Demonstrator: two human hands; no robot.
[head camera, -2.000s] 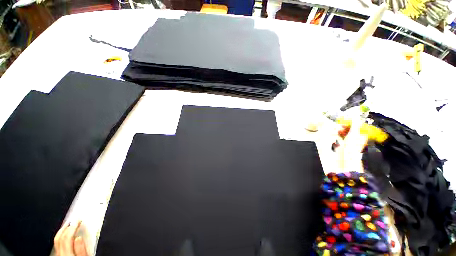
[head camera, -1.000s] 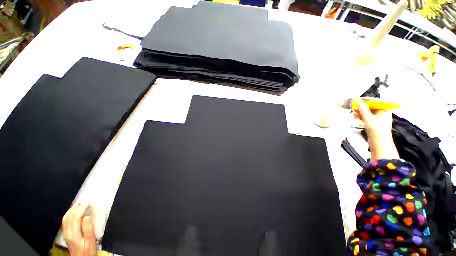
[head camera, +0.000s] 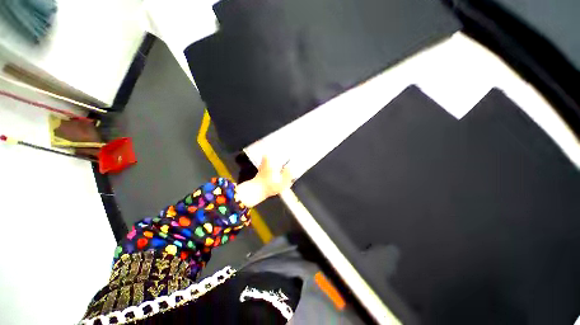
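Observation:
A wide black cut panel (head camera: 445, 190) with stepped corners lies on the pale board (head camera: 337, 254), close to its near edge. A greyish patch shows on the panel near that edge. My left hand (head camera: 270, 181) rests at the board's corner, beside the panel's left corner, with fingers apart and holding nothing visible; it is pale and washed out. A second black panel (head camera: 305, 70) lies to the left and overhangs the table edge. My right hand is out of the picture.
Part of the dark stack (head camera: 509, 57) shows at the upper right. Beyond the table are grey floor with a yellow line (head camera: 219, 162), a red dustpan-like item (head camera: 117, 155) and white surfaces. My grey apron with an orange label (head camera: 330, 291) is against the table edge.
The view has swung left and tilted. My right hand, earlier holding a yellow-handled tool, and the offcut heap have left the picture. My left hand stays at the board's edge.

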